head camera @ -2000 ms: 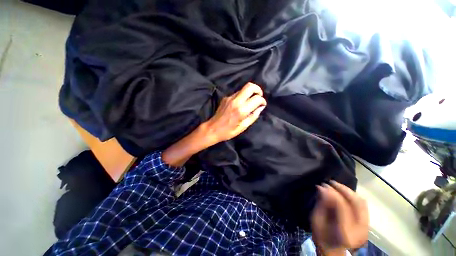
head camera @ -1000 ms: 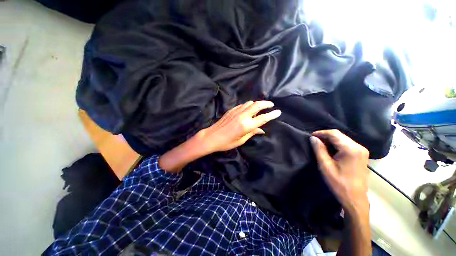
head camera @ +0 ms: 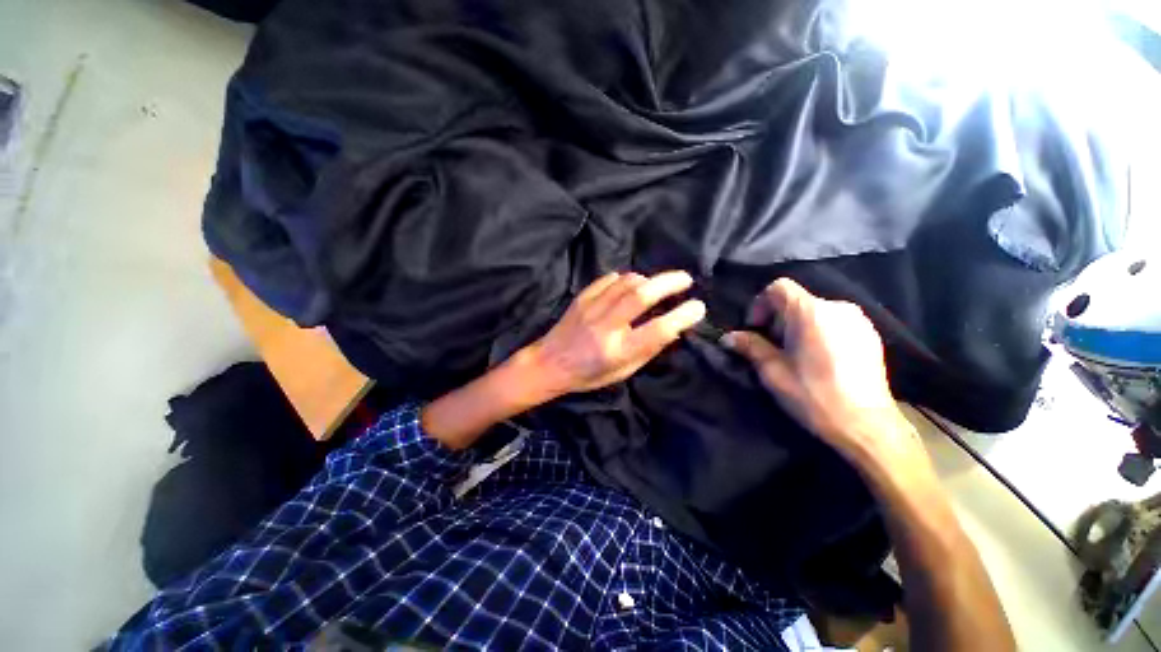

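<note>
A large black garment covers the table and my lap in loose folds. Its shiny lining looks blue-grey under the lamp, with an edge running across just above my hands. My left hand lies on the black cloth at the centre, its thumb and fingers at a fold. My right hand is close to its right, fingers bent, pinching the cloth at a thin seam or edge between the hands. What lies under the fingers is hidden.
A white machine head with a blue band stands at the right edge. A thin black cable runs below it. A brownish bundle lies at lower right. An orange-tan board corner and dark cloth are at left.
My right hand has come up from the lower right and moved left to beside my left hand, onto the cloth. The left hand stays on the garment, its fingers now more bent.
</note>
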